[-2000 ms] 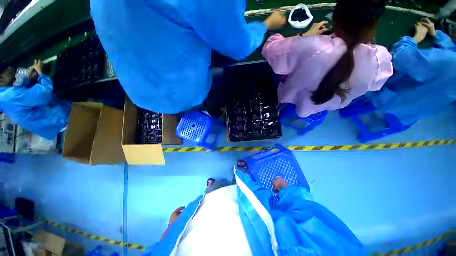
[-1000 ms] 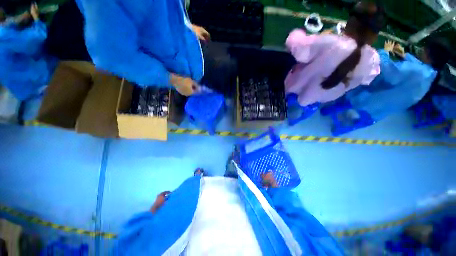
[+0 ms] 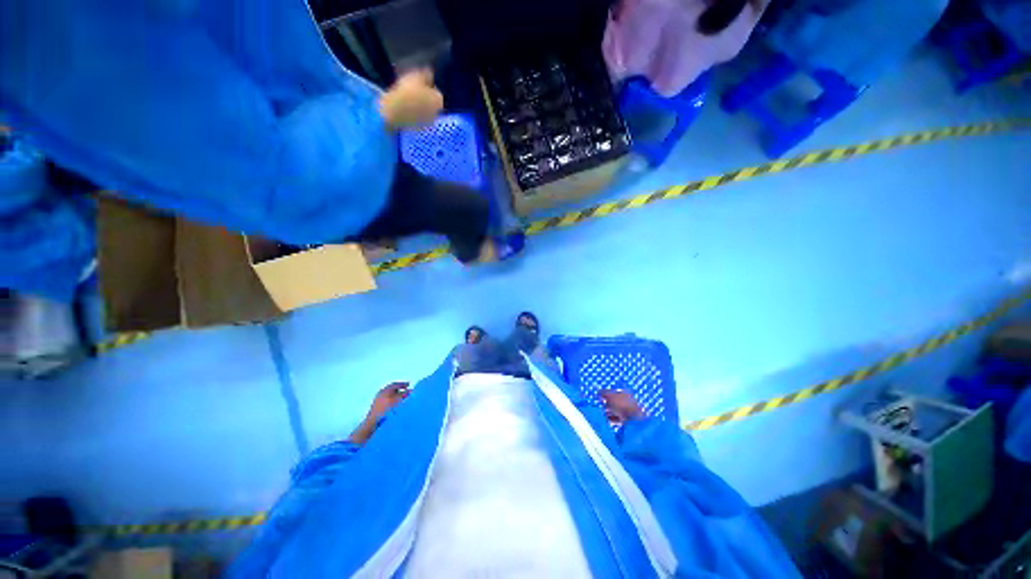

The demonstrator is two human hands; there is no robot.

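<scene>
A blue plastic stool with a perforated seat (image 3: 633, 368) is at my right side. My right hand (image 3: 617, 407) is at the seat's near edge, with its fingers on the perforated part; it appears to hold the stool, though the grip is small and partly hidden. My left hand (image 3: 384, 407) hangs low at my left side, away from any object. It is small and blurred, and I cannot tell how far its fingers are closed.
A carton of shiny black trays (image 3: 556, 124) and another blue stool (image 3: 441, 149) stand ahead. A person in blue (image 3: 260, 147) extends a leg near open cartons (image 3: 311, 275). Yellow-black tape (image 3: 791, 170) crosses the floor. A green-topped frame (image 3: 959, 469) is at lower right.
My view has turned and shifted. The stool has stayed beside my right hand and now lies farther from the floor tape. The person in blue has moved left, leg now showing.
</scene>
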